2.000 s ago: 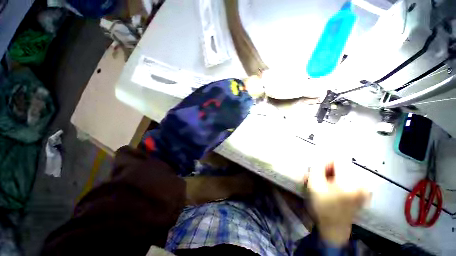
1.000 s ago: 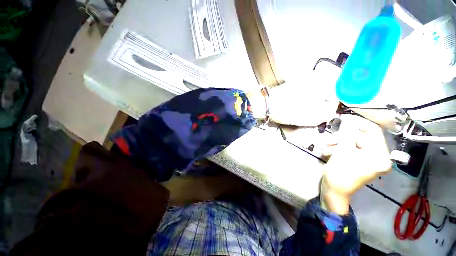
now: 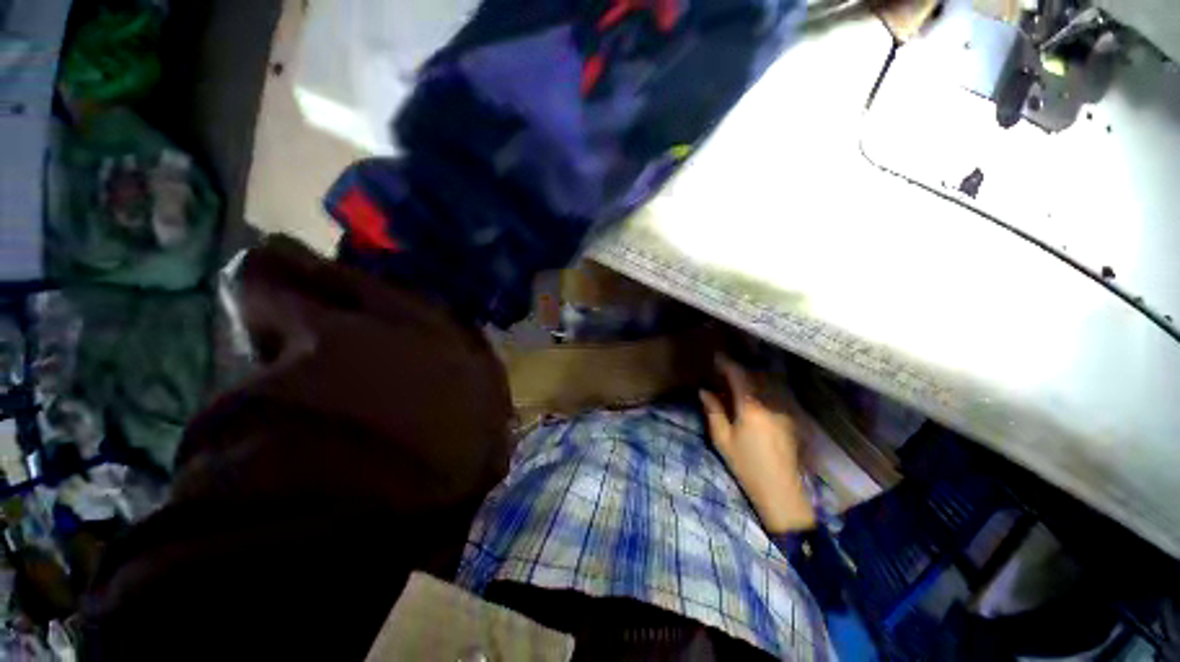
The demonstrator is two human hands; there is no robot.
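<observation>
My right hand (image 3: 764, 446) is below the table's front edge, over my lap. Its fingertips reach into shadow at the right end of a tan strip (image 3: 595, 375); whether they grip it cannot be told. My left arm in its camouflage sleeve crosses the upper middle. Only a small skin-toned bit, likely my left hand (image 3: 910, 16), shows at the top edge, cut off, so its hold is hidden. The presser foot and needle area (image 3: 1031, 97) is at the upper right, with no fabric visible under it.
The white machine table (image 3: 828, 181) has a worn front edge running down to the right. Blue-white checked cloth (image 3: 621, 504) covers my lap. Green bags (image 3: 130, 207) lie on the floor at left. A dark brown cloth (image 3: 349, 440) hangs at lower left.
My right hand has dropped from beside the needle to under the table edge. The view has tilted down, so the blue object, phone, scissors and striped pieces are out of the picture.
</observation>
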